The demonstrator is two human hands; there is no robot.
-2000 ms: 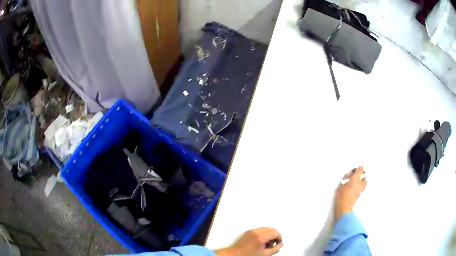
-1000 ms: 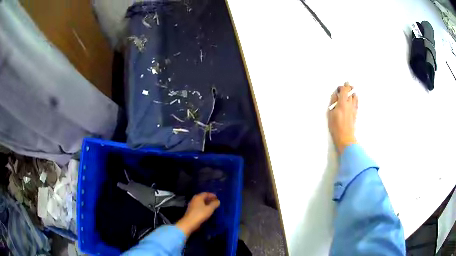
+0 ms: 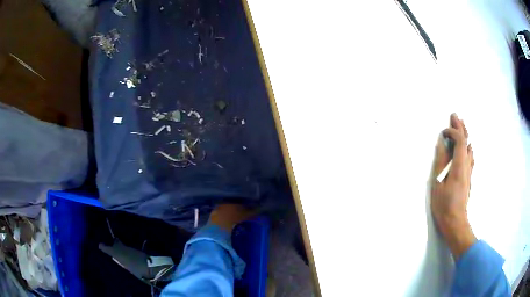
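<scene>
My right hand [image 3: 456, 174] rests on the white table [image 3: 348, 151] with a thin white marking pen [image 3: 444, 171] held in it. My left hand [image 3: 229, 214] reaches over the right part of the blue plastic crate [image 3: 56, 243], against the dark cloth beside it. Its fingers are in shadow and I cannot tell whether they hold anything. In the crate lie dark bundles and a grey bundle [image 3: 131, 258] with a white ticket [image 3: 160, 261] and thin ties.
Dark navy cloth [image 3: 174, 75] strewn with thread and scraps lies between the crate and the table edge. A dark tie strip [image 3: 419, 29] lies at the table's top. A dark bundle [image 3: 525, 75] is cut off at the right rim. White scraps [image 3: 38, 255] lie left of the crate.
My left hand has moved from the table into the crate, then up to its far right edge by the cloth. My right hand still holds the pen on the table. The view has shifted.
</scene>
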